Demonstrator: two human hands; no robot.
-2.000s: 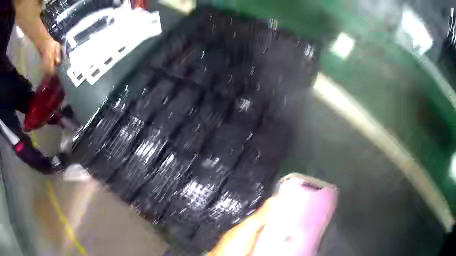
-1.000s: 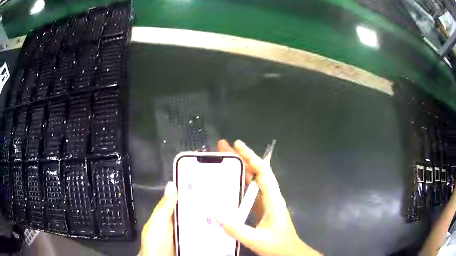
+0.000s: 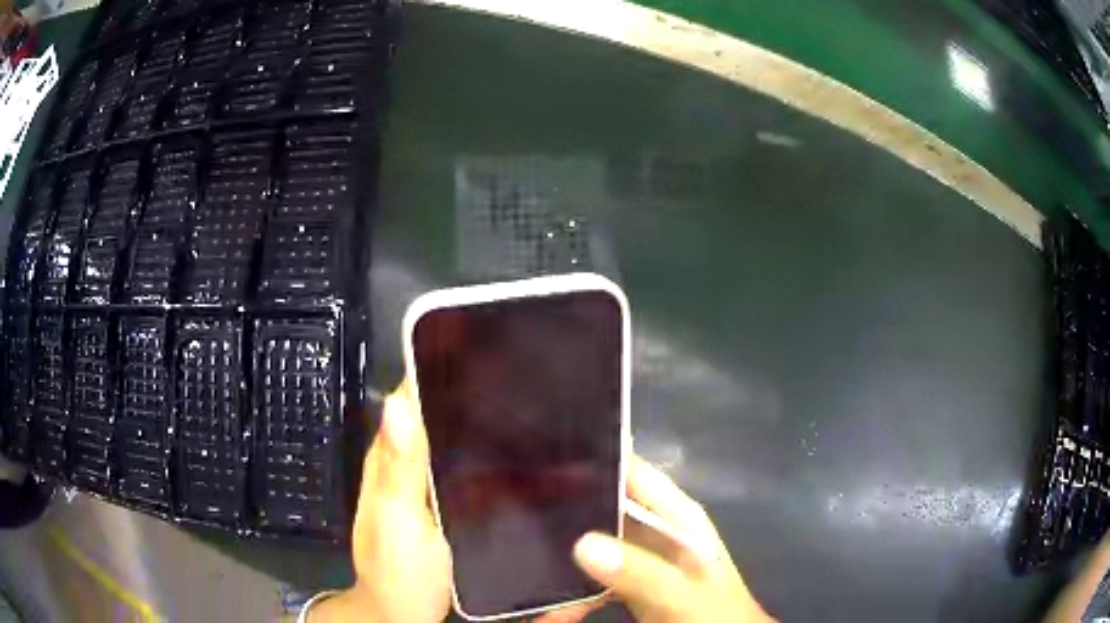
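A smartphone with a pale case and a dark screen is held upright in front of me. My left hand grips its left side. My right hand is at its lower right, with the thumb on the screen's lower corner and fingers behind the edge. A small part of a white stick-like thing shows by the right fingers; its tip is hidden. A clear carrier sheet with rows of tiny dark dots lies on the dark mat beyond the phone, its near end hidden.
A large shiny black tray with rows of ribbed pockets fills the left side. Another black tray stands at the far right edge. A pale strip runs across the back, with a green surface beyond. Part of an arm shows at the lower right edge.
The phone screen has gone from bright to dark, and the phone appears larger and higher in view. My right index finger has dropped from beside the phone's top. The view has shifted.
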